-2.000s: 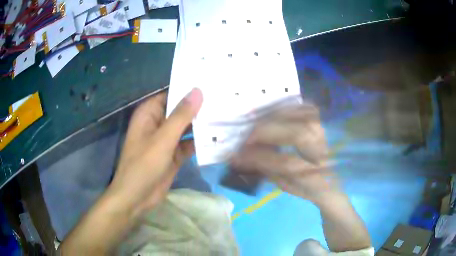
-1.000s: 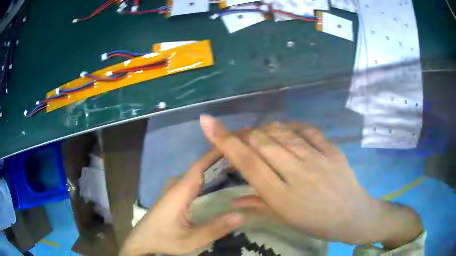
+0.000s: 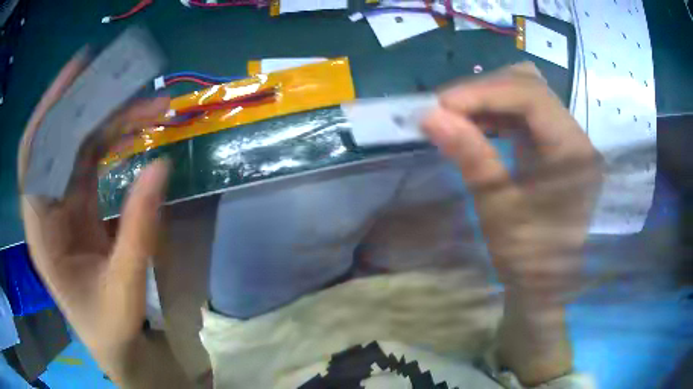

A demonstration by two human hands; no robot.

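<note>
My left hand is raised at the left and holds a grey-white pad strip with a few dark marks; it is blurred. My right hand pinches the right end of a white adhesive pad between thumb and fingers. The pad is just below the right end of the amber flexible circuits, over the table edge area. I cannot tell whether it touches them. The amber pieces lie overlapped in a row, with red and blue lead wires on them. My left fingers partly hide the row's left end.
Shiny clear film lies along the table edge below the amber row. Padded pieces with wires lie at the back. White pad sheets hang over the table edge at the right. A blue bin is at lower left.
My hands were together over my lap and have moved apart and up to the table. The pad strip now shows in my left hand and a single pad in my right.
</note>
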